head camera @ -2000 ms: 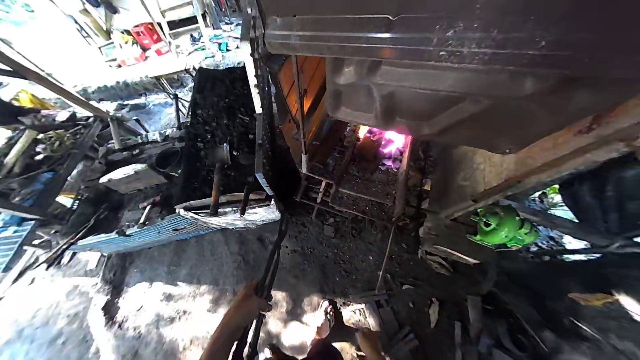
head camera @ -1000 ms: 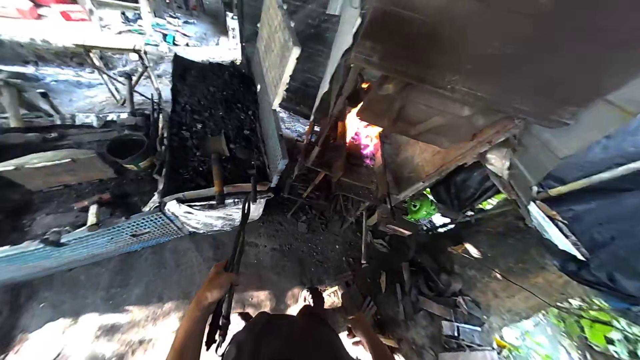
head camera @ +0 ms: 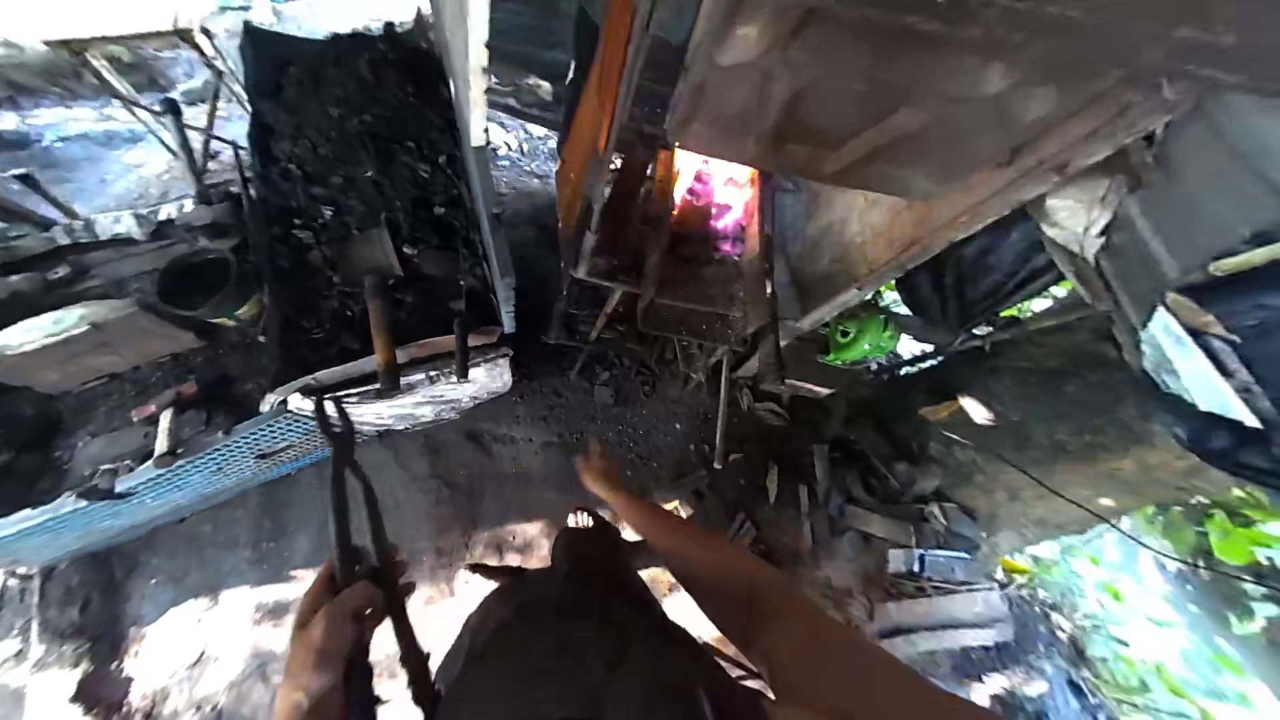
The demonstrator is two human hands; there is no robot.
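Observation:
My left hand grips a pair of long dark metal tongs, whose jaws point up and away from me, close to the blue mesh edge. My right hand is stretched forward above the dark ground and appears to hold nothing; its fingers are blurred. Beyond it a forge fire glows white and pink inside a narrow hearth. At the left, a shovel with a wooden handle lies on a bed of black charcoal, beside another dark upright handle.
Blue mesh borders the left side. A brown metal sheet overhangs the hearth at the right. Wood scraps litter the ground at lower right. A green object lies behind the hearth, and a dark round container stands left.
My right hand has reached forward from low beside my body. The tongs remain in my left hand, their jaws now spread a little apart. The view has shifted.

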